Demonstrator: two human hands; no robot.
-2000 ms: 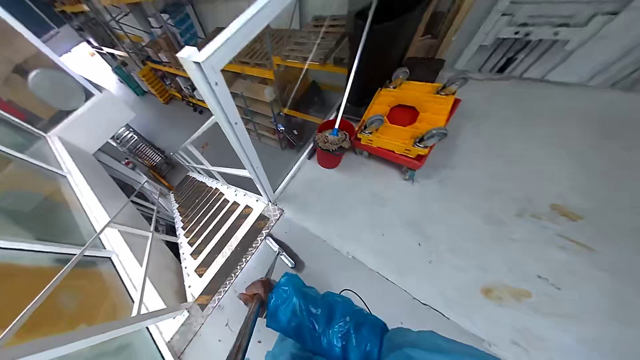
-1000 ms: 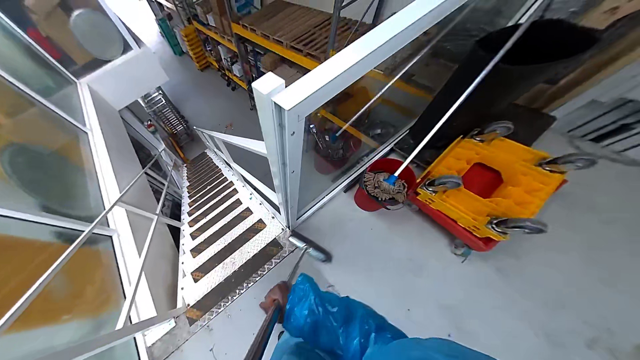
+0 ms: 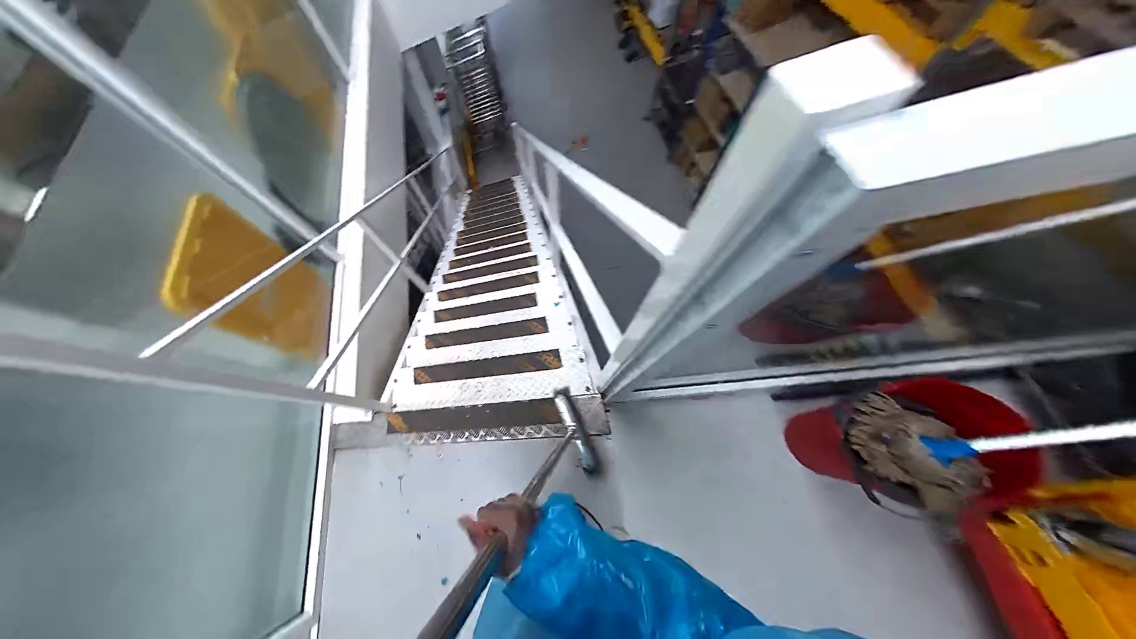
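Observation:
My right hand [image 3: 501, 532], in a blue plastic sleeve [image 3: 621, 577], is closed around a metal tube [image 3: 470, 581] at the bottom centre. The tube runs up to a narrow floor head [image 3: 577, 432], which lies across the top edge of the staircase, by the foot of the white post. From there the steep metal stairs [image 3: 493, 315], with dark tread strips, lead down. Of my left hand nothing shows. Some small bits lie on the pale floor [image 3: 390, 532] left of the tube.
White rails [image 3: 612, 204] and a thick post [image 3: 754, 204] border the stairs, with glass panels [image 3: 160, 479] on the left. At right stand a red bucket [image 3: 967, 426] with a string mop [image 3: 914, 453] and a yellow and red wheeled dolly [image 3: 1065, 568]. Shelving is below.
The view has turned and moved closer to the stairs. The floor head was on the floor beside the top step before and now lies across the step's edge. My right hand keeps its hold.

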